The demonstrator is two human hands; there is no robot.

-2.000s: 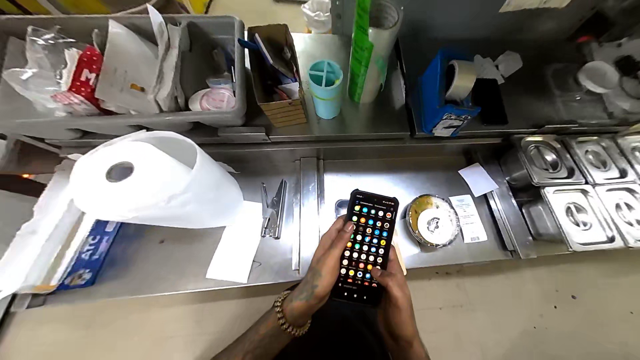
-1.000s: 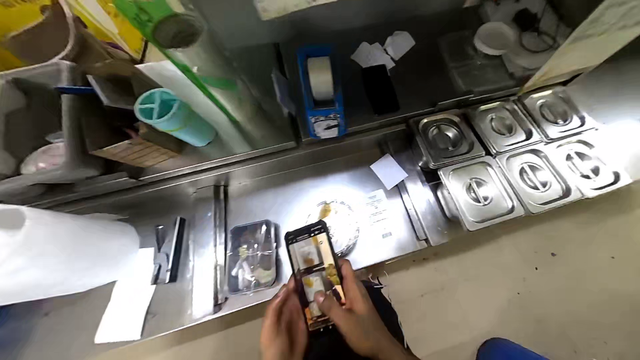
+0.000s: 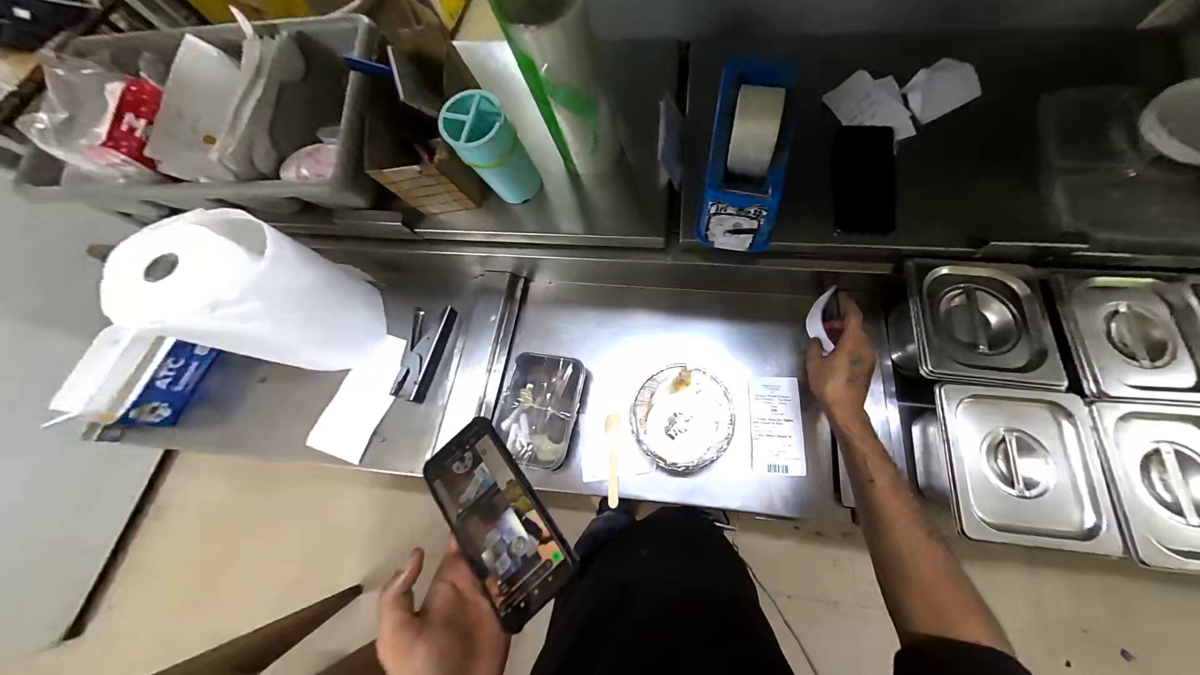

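Observation:
My left hand (image 3: 445, 614) holds a black smartphone (image 3: 502, 525) with a lit screen, in front of the steel counter. At the counter's right part, my right hand (image 3: 842, 361) grips a curled white paper (image 3: 821, 319); something dark and reddish shows at its fingers, too hidden to name. Between the hands on the counter lie a clear-lidded black plastic container (image 3: 541, 410), a wooden spoon (image 3: 613, 459) over a white paper, a round foil container (image 3: 682, 418) with a pale top, and a printed receipt (image 3: 777, 427).
A paper towel roll (image 3: 244, 286), a blue box (image 3: 169, 382) and a stapler (image 3: 424, 356) are at left. Lidded steel pans (image 3: 1022, 464) stand at right. The shelf behind holds a grey bin (image 3: 361, 103), a teal cup (image 3: 490, 145), a blue tape dispenser (image 3: 745, 155) and a black phone (image 3: 864, 178).
My right hand has left the smartphone and moved right, where it now grips a white paper. My left hand alone holds the phone, farther left. A wooden spoon now shows beside the foil container.

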